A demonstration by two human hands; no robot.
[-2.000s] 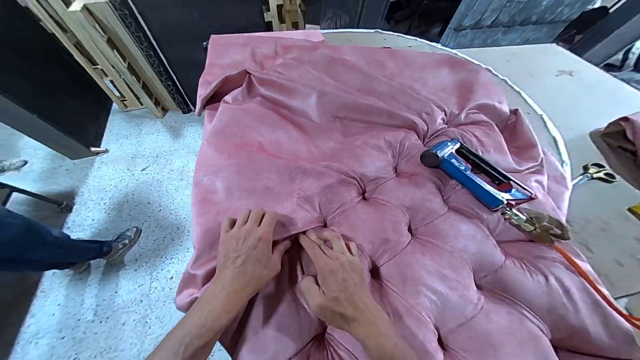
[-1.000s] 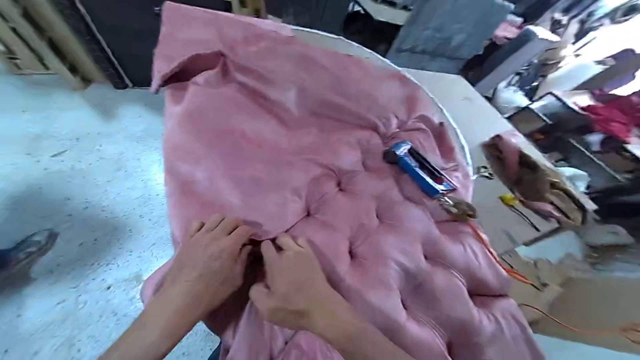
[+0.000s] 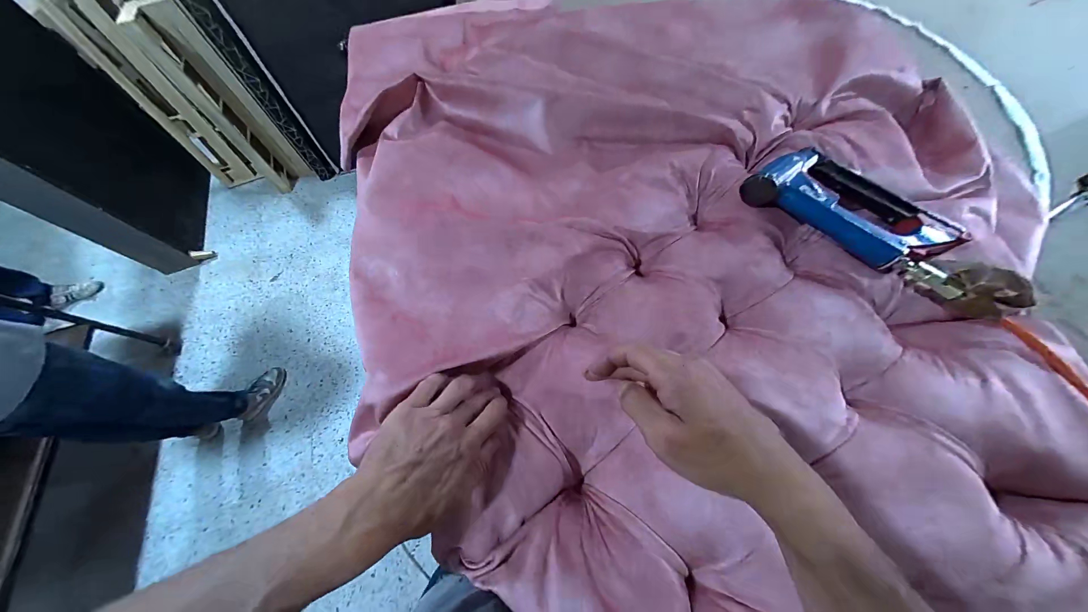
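Observation:
Pink upholstery fabric [image 3: 476,280], gathered into deep-buttoned tufts at the lower right and looser at the upper left, covers a large padded panel. My left hand [image 3: 450,442] presses into a fold near the panel's left edge, its fingertips partly hidden in the cloth; whether they pinch it I cannot tell. To the right, my right hand [image 3: 680,408] is over the tufts with fingers curled and no tool in it. A blue pneumatic staple gun [image 3: 837,208] lies on the fabric at the upper right, with a metal fitting [image 3: 931,279] and an orange air hose [image 3: 1050,357].
A person's legs in jeans [image 3: 127,391] are on the speckled floor [image 3: 280,340] at the left. Wooden frames [image 3: 195,102] lean beside dark panels at the upper left. A pale curved edge [image 3: 986,76] borders the fabric at the upper right. Part of a metal tool [image 3: 1075,191] shows at the right edge.
My right hand has come away from the fold beside my left hand and is now farther right over the tufts. My left hand remains at the fold. The view has shifted.

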